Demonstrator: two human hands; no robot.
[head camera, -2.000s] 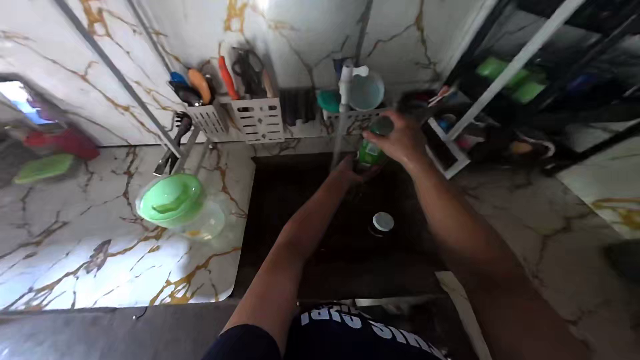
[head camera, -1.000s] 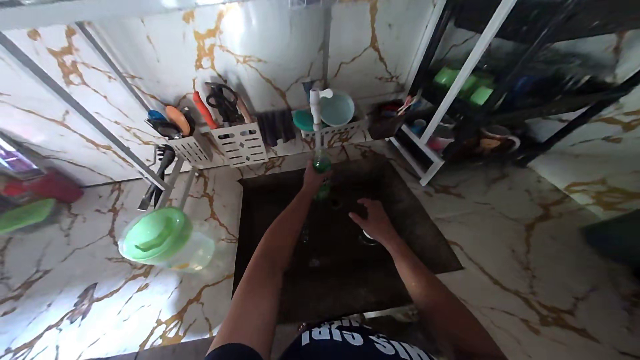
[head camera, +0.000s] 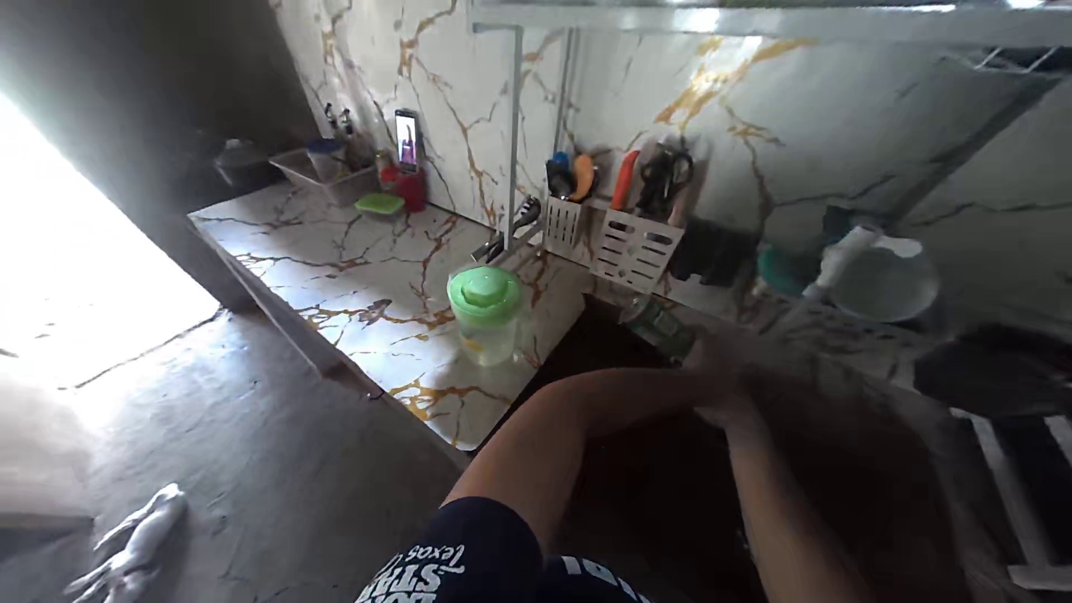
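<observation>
A jar with a green label (head camera: 657, 327) is tilted over the sink's far left corner. My left hand (head camera: 710, 364), blurred, is at its near end and appears to grip it. Just below and against the left hand is my right hand (head camera: 727, 404); its fingers are blurred and partly hidden, so its hold is unclear. The dark sink basin (head camera: 653, 494) lies beneath both arms. To the right of the hands, the white faucet (head camera: 842, 260) stands at the wall before a pale round bowl (head camera: 892, 280).
A clear container with a light green lid (head camera: 486, 297) stands on the marble-patterned counter left of the sink. White slotted holders (head camera: 634, 251) with utensils and scissors hang behind. A phone (head camera: 407, 141) leans at the wall. A dark rack with a white frame (head camera: 1009, 494) is at right.
The view has swung far to the left. My right hand, apart from the left one a second ago, is now beside it. The green-labelled jar has moved from below the faucet to the sink's left corner.
</observation>
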